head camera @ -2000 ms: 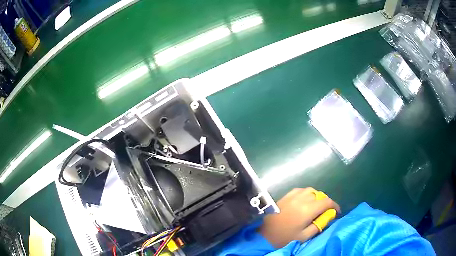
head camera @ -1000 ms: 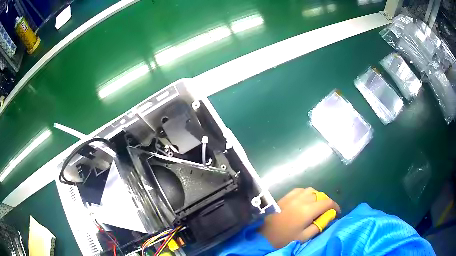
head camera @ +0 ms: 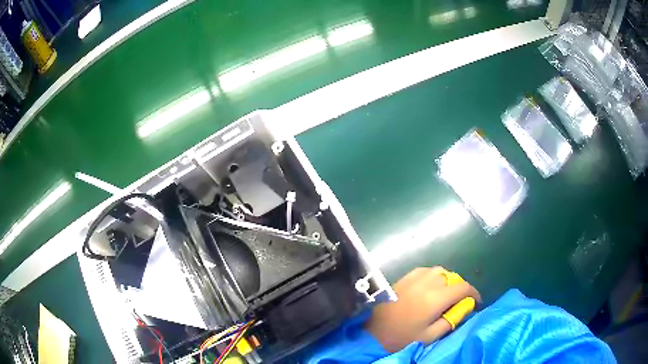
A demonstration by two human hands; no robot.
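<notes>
A white projector housing (head camera: 349,242) lies open on the green bench, tilted in view. Inside are a black optical section (head camera: 281,259), a bright mirror-like face (head camera: 170,284), a looped black cable (head camera: 89,242) and thin coloured wires (head camera: 226,343). My left hand (head camera: 424,307), with yellow finger cots, lies by the housing's near right corner. Its fingers are bent against my right blue sleeve (head camera: 511,330); its palm is hidden, and no part shows in it. My right hand is not visible.
Three flat stacks of bagged clear sheets (head camera: 483,181) lie at right, with crumpled plastic sleeves (head camera: 604,78) beyond. A thin clear film (head camera: 591,245) lies nearer. A pale metal rail (head camera: 419,71) crosses behind the housing. A yellow card (head camera: 55,338) and yellow bottle (head camera: 37,46) are at left.
</notes>
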